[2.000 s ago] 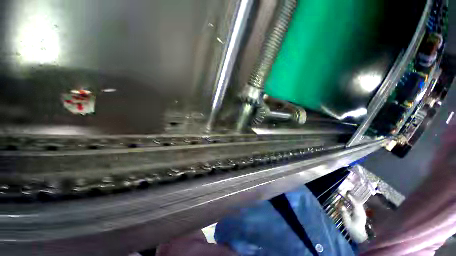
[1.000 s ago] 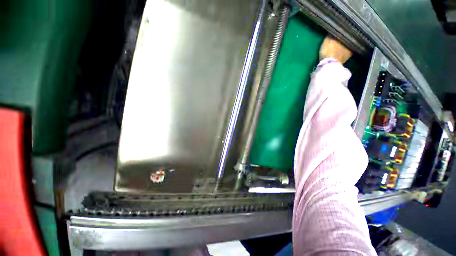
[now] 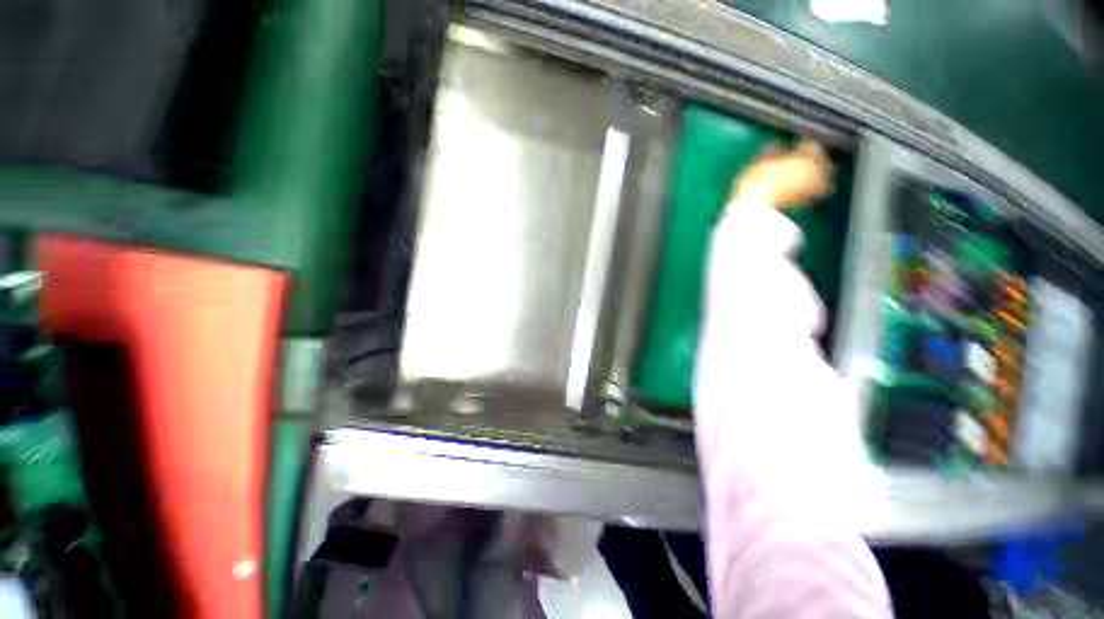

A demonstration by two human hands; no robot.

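My right hand [image 3: 789, 175] is blurred and reaches over the conveyor on a pink-sleeved arm. It is over the far end of the green sheet [image 3: 690, 266], near the far rail; its fingers and anything in them cannot be made out. To its right, a green circuit board [image 3: 950, 339] with orange parts and white blocks sits in a silver-grey carrier [image 3: 864, 260] between the rails. I cannot make out my left hand; only blurred pinkish and dark shapes show below the near rail.
A steel plate [image 3: 484, 230] and a bright cross shaft [image 3: 597, 272] lie left of the green sheet. The near rail [image 3: 509, 469] runs along the front. A red-orange strip [image 3: 206, 399] stands at left beside green bench parts. A blue item [image 3: 1039, 554] is at lower right.
The view has swung left, showing more of the red-orange strip. The right arm, out of reach over the conveyor two seconds ago, is extended across it; its hand stays near the far rail since one second ago.
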